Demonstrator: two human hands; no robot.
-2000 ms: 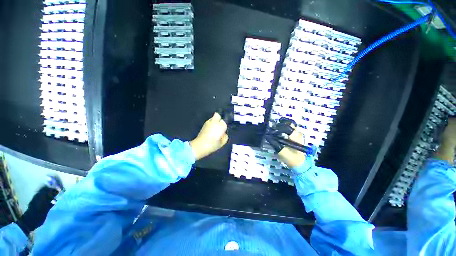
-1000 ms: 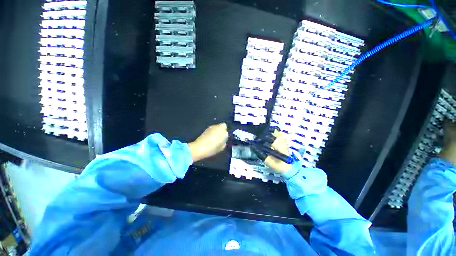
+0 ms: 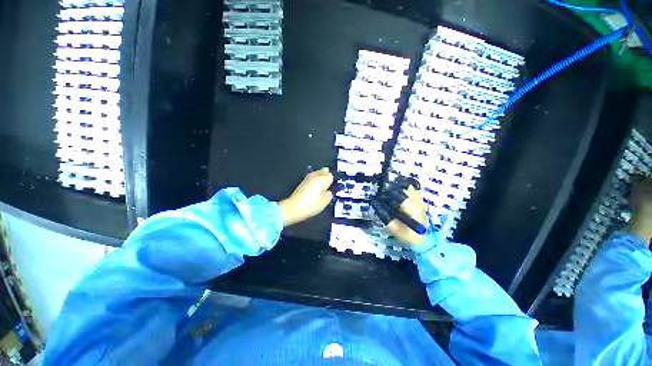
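Note:
Silver notched metal parts lie in a ladder-like column beside a longer, wider block of rows in a black tray. Separate metal parts lie below the column, above more parts near the front. My left hand is curled with its fingertips at their left end; whether it grips anything is hidden. My right hand is closed around a black tool with a blue end, at their right end. The tool's tip is unclear against dark finger covering.
A short stack of greyer parts lies at the tray's upper left. Another tray on the left holds a long column. A coiled blue hose crosses the upper right. Another person's sleeve and parts are at the right.
The tilted part between my hands now lies level, with another part visible below it. My left hand has shifted slightly up, and my right hand slightly right with the tool.

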